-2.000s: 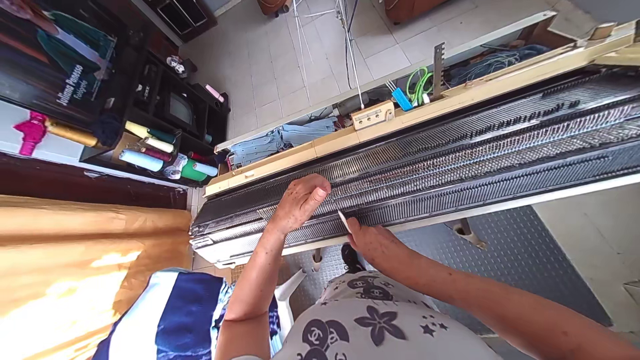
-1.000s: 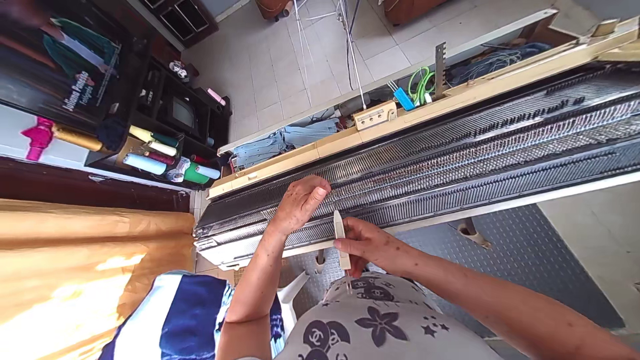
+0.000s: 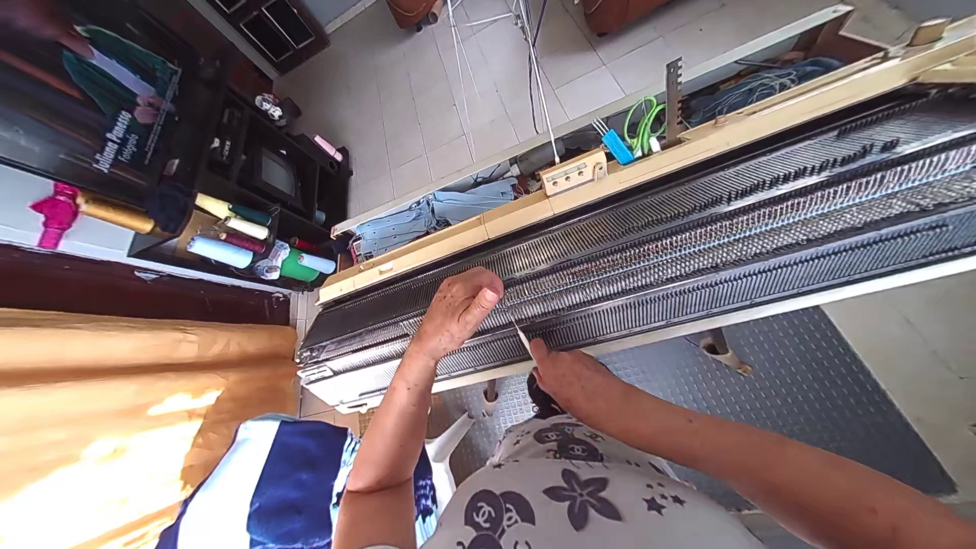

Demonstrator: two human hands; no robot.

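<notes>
A long double-bed knitting machine [image 3: 640, 305] runs diagonally across the head view, with rows of needles and knitting in the gap between its beds. My left hand [image 3: 457, 313] rests over the needle beds left of the middle, thumb raised; whether its fingers pinch anything underneath is hidden. Just to its right, my right hand [image 3: 568, 377] grips a slim white-handled tool [image 3: 524, 340], probably a latch or transfer tool, whose thin tip points at the gap between the beds near my left fingers. A beige row counter [image 3: 573, 174] sits on the machine's far rail.
Behind the rail, a tray holds folded blue fabric [image 3: 435, 213], a blue-handled pronged tool [image 3: 618, 146], green cord [image 3: 644, 126] and a notched dark bar [image 3: 673, 99]. Cones of yarn [image 3: 219, 252] stand at left. A white chair [image 3: 450, 442] with blue-and-white cloth [image 3: 293, 480] is at lower left.
The tool in my right hand was more upright and broader in view a second ago; now it tilts with its thin tip at the needles. My left hand has stayed in nearly the same place.
</notes>
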